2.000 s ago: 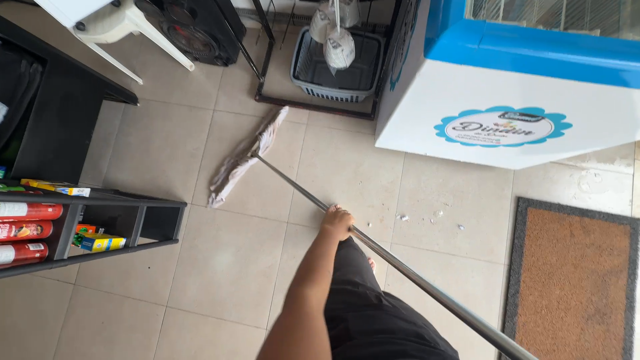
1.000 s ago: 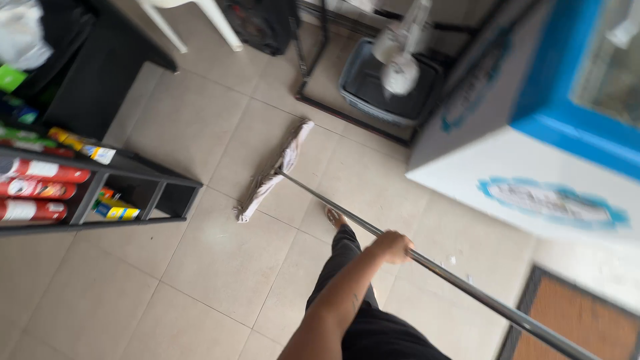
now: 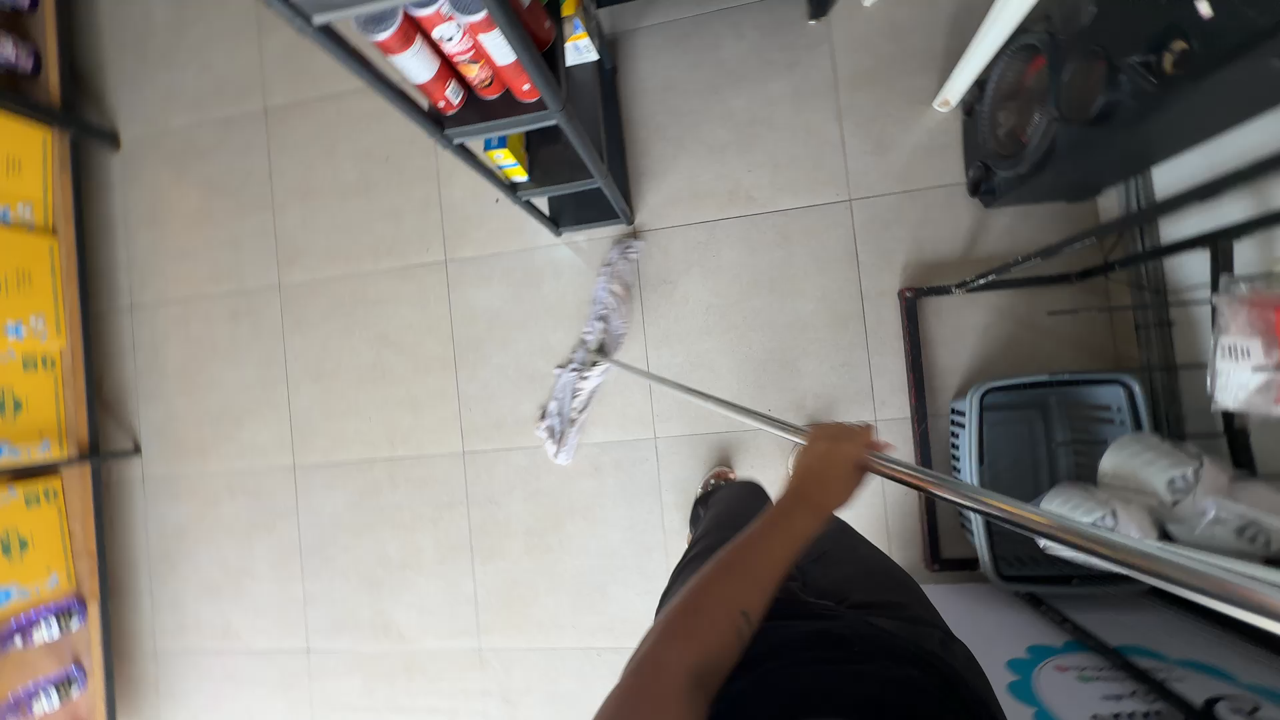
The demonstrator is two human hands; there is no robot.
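Observation:
My left hand [image 3: 835, 465] is closed around a metal pole [image 3: 990, 502], which runs from the right edge of the view down to the floor. At the pole's lower end lies a crumpled whitish floor cloth [image 3: 585, 370], spread in a long strip over the tiles. The cloth's upper end is close to the foot of a dark shelf rack [image 3: 590, 190]. My right hand is out of view, and so is the pole's upper end. My legs in dark trousers and a foot [image 3: 716, 478] show below the pole.
Red cylindrical cans [image 3: 415, 60] stand on the rack. Yellow boxes [image 3: 30, 290] line a shelf at the left. A grey plastic basket [image 3: 965, 450] holding wrapped white items sits within a dark metal frame [image 3: 912, 350] at the right. A white furniture leg [image 3: 985, 55] and black speaker [image 3: 1090, 110] are at the upper right.
The view has turned and shifted a lot, bringing in the left shelf of yellow boxes. The cloth is now by the rack's foot; earlier it lay farther from it. My left hand still grips the pole.

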